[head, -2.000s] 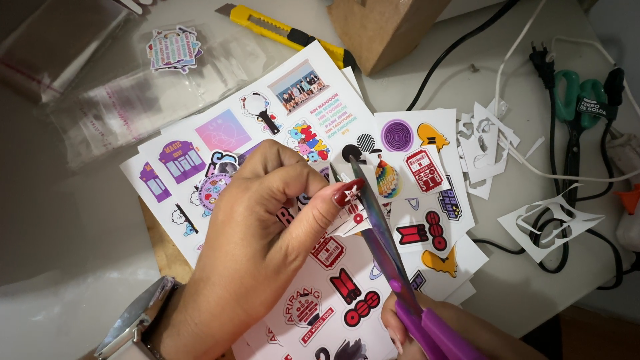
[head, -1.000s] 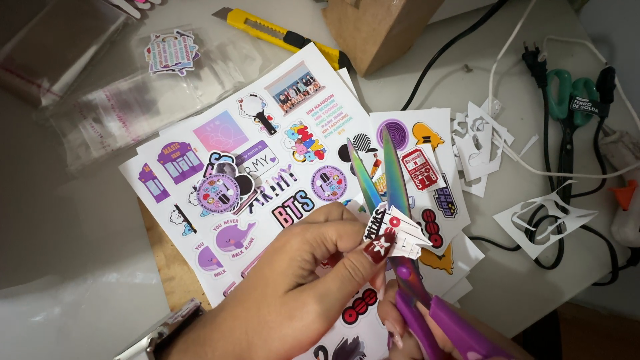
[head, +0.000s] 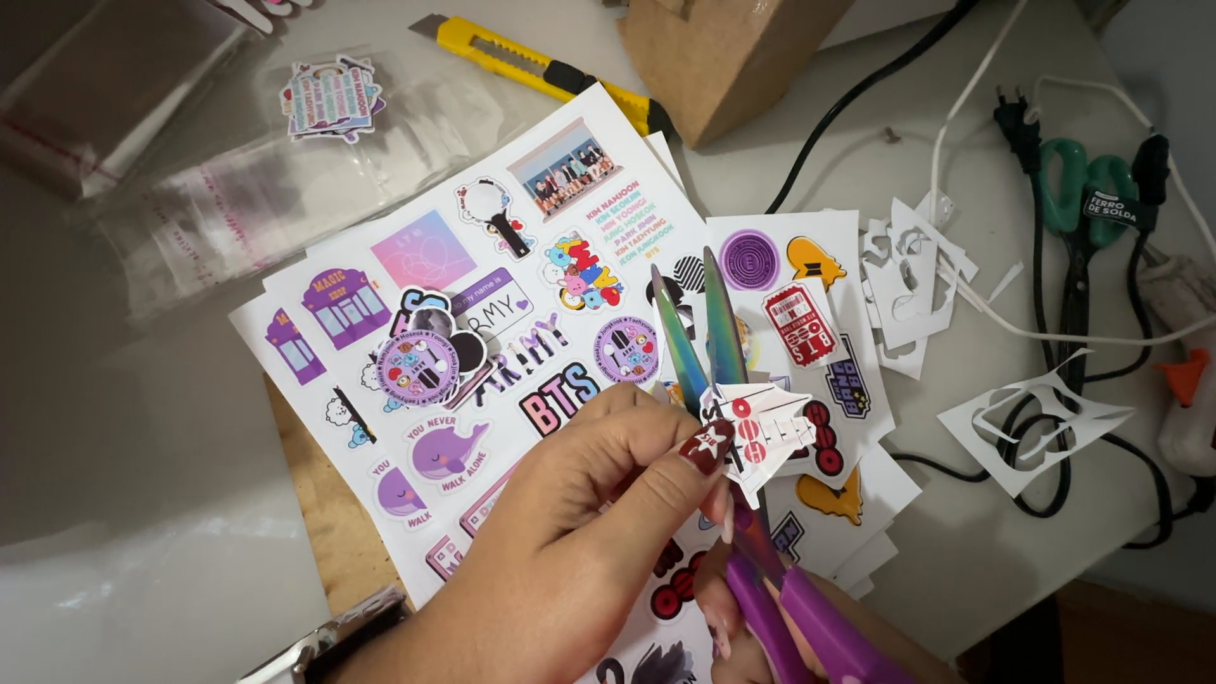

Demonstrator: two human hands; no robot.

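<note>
My left hand pinches a small cut sticker piece with red and black print between thumb and fingers. My right hand, low in the view and partly hidden, holds purple-handled scissors with iridescent blades. The blades stand apart, pointing up, and pass behind the held piece. Whether they touch its paper I cannot tell. Under both hands lie printed sticker sheets on a wooden board. Several cut-out stickers, a round purple one on top, rest on the sheets.
A yellow utility knife and a cardboard box lie beyond the sheets. Clear plastic sleeves with a small sticker stack are at upper left. Paper offcuts, green-handled scissors, cables and a glue gun are at right.
The scissor blades, nearly closed two seconds ago, now stand apart. My left hand has moved down and right from its place two seconds ago, with the sticker piece turned in its fingers.
</note>
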